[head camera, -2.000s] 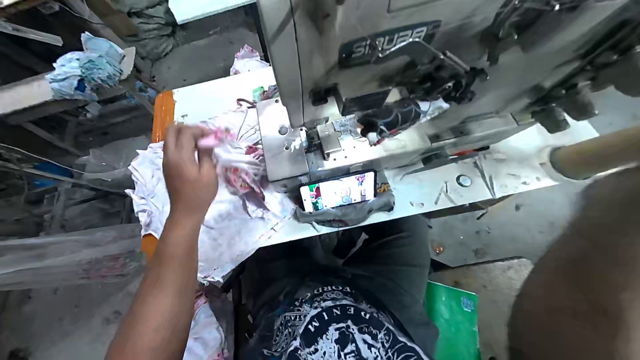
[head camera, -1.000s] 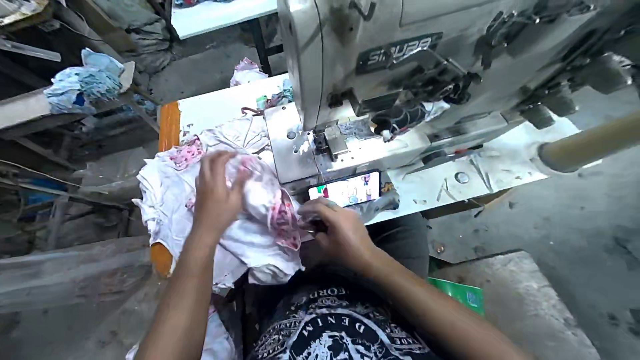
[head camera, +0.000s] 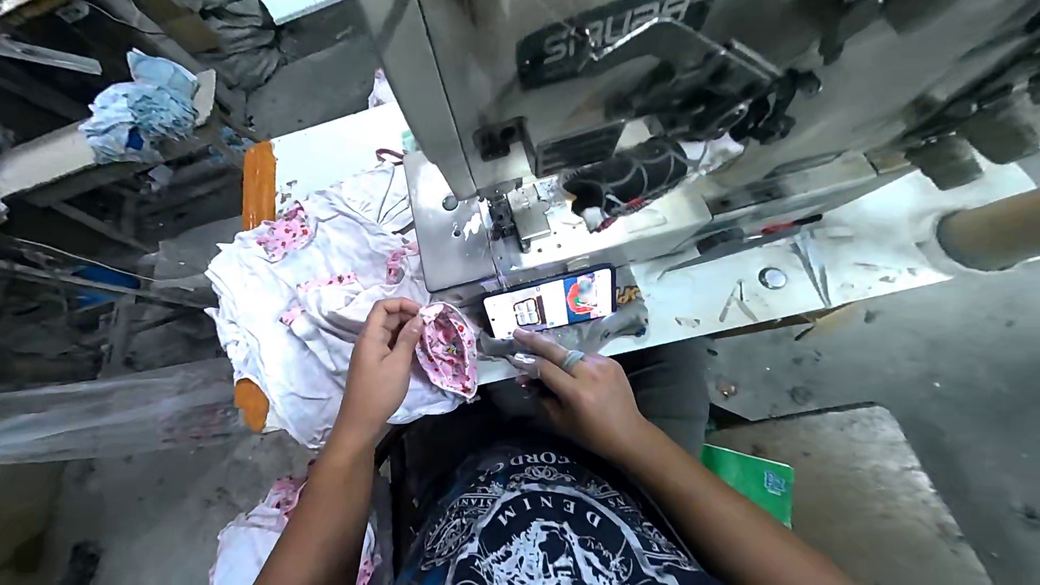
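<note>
My left hand (head camera: 386, 353) pinches the edge of a pink printed fabric piece with a pale border (head camera: 448, 349), at the front edge of the sewing table. White garments with pink printed patches (head camera: 325, 301) lie spread beneath and left of it. My right hand (head camera: 581, 386), with a ring on one finger, reaches over the lower left part of a lit smartphone (head camera: 552, 302). A small metal tool, perhaps thread snips (head camera: 528, 359), shows at its fingers, partly hidden. The phone lies on a grey cloth (head camera: 621, 323) before the industrial sewing machine (head camera: 463, 219).
The machine's head overhangs the table (head camera: 682, 313). Tweezers (head camera: 812, 264) and small metal parts lie at right. Light blue cloth (head camera: 146, 110) rests on a shelf at left. A stool or board (head camera: 869, 479) with a green packet (head camera: 751, 481) stands low at right; more garments (head camera: 268, 528) lie low at left.
One second ago my left hand was over the white garments, with my right hand at the bundled cloth; now the left holds the pink piece and the right has moved to the phone.
</note>
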